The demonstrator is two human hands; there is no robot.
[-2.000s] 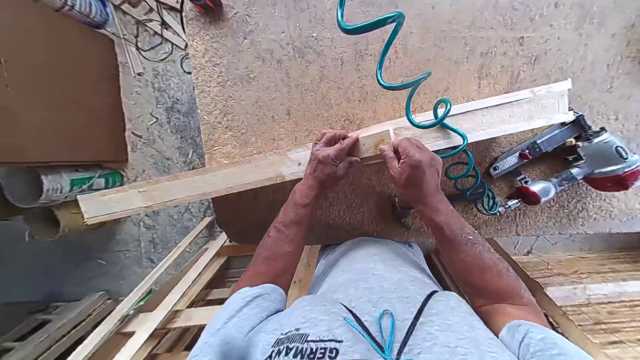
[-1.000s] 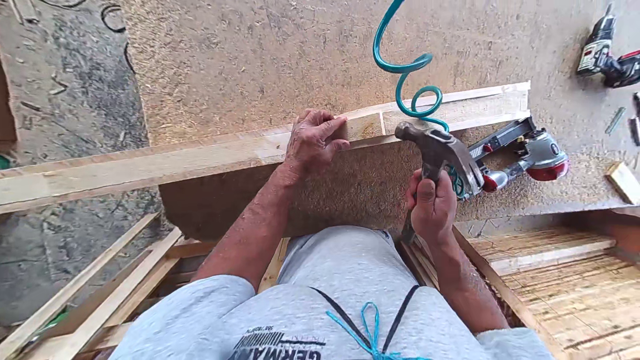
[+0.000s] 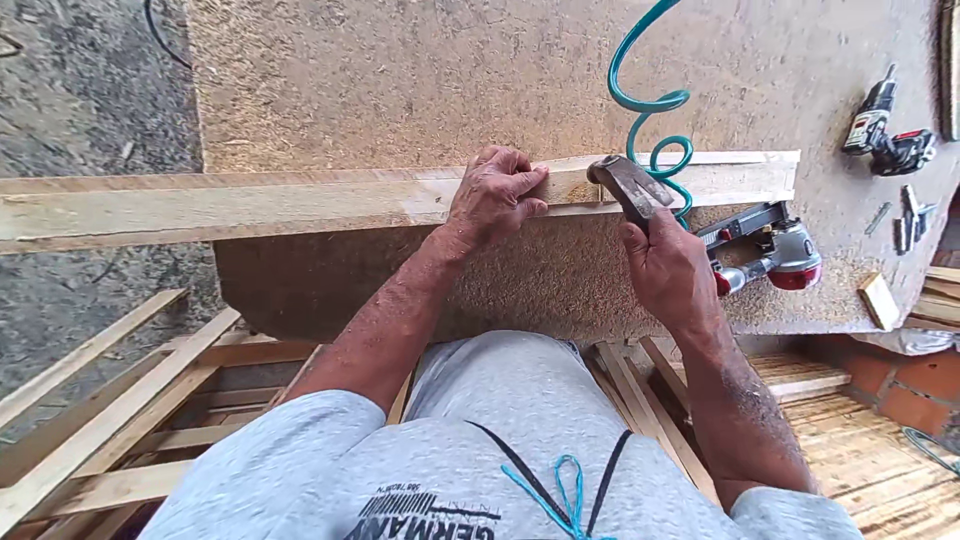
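Observation:
A long pale wooden board lies across the worktable, its left end running past the table's edge. My left hand rests on it near the middle, fingers curled over the wood. In my right hand is a claw hammer, its metal head over the board just right of a thin crosswise line in the wood. The hammer's handle is mostly hidden by the hand. A coiled teal air hose hangs behind the hammer. Close to my right hand, a pneumatic nailer lies on the table.
The worktable is strewn with sawdust. At its right are a cordless drill, small metal pieces and a wood offcut. Wooden slats stand at the lower left. More boards are stacked at the lower right.
Two seconds ago my right hand was at the board with no hammer showing; now it holds the hammer, whose head has moved over the board. My left hand stays on the board.

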